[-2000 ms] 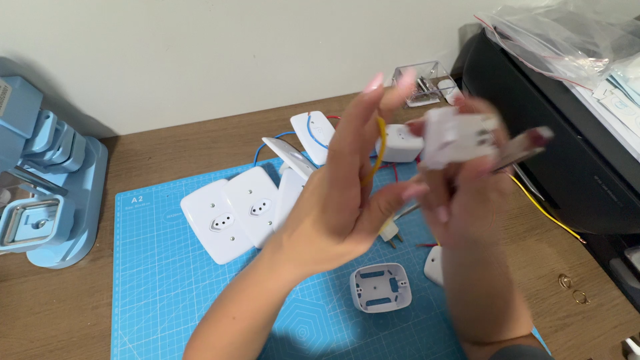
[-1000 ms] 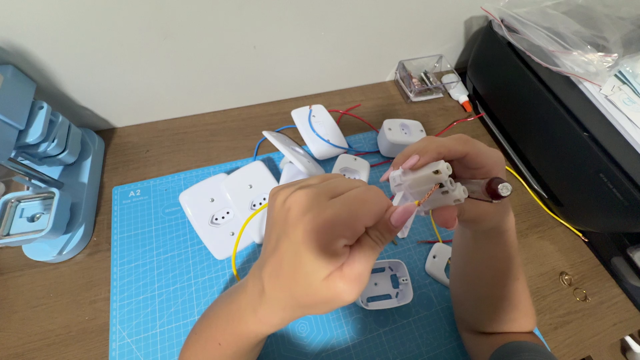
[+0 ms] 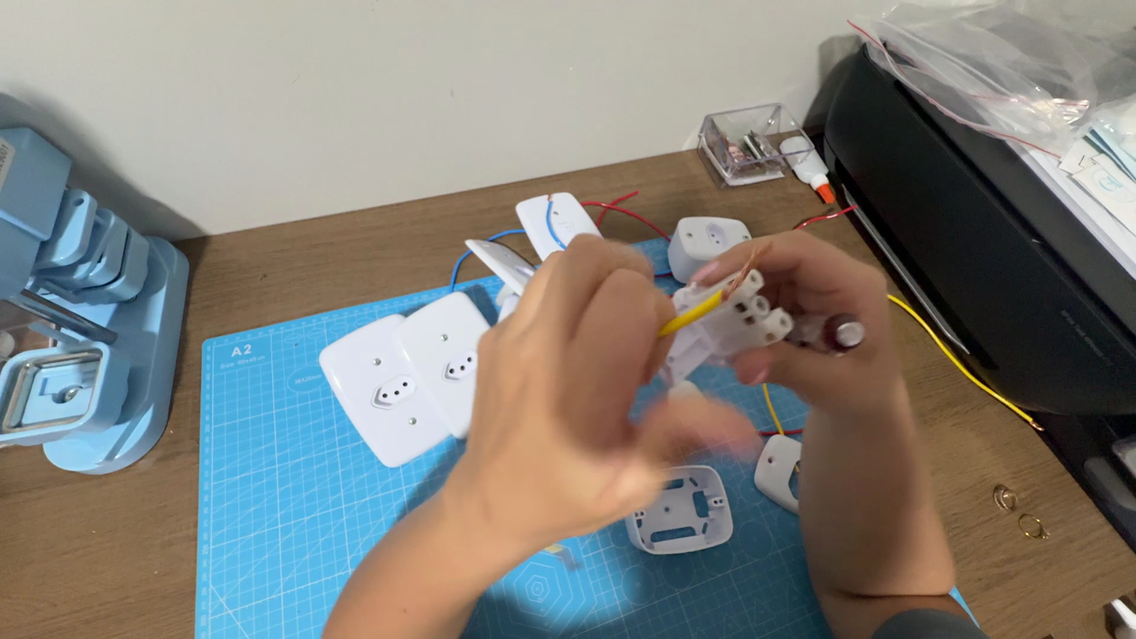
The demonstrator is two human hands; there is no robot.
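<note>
My right hand holds a white plastic socket module with its screw terminals turned toward me, and a screwdriver lies across the same palm, its dark red end sticking out to the right. Between the fingers of my left hand is a yellow insulated wire, its bare copper strands fanned out against the module's terminals. The left thumb is blurred. Below the hands a white surface-mount box base sits on the blue cutting mat.
White socket plates overlap on the mat's left. Behind are a boxed socket, a clear box of small parts and a glue bottle. A black printer stands right, a light-blue press left, two rings lower right.
The left thumb has moved away from the module. The copper strands, earlier down at the terminals, now point upward across them. The right hand keeps the module and screwdriver.
</note>
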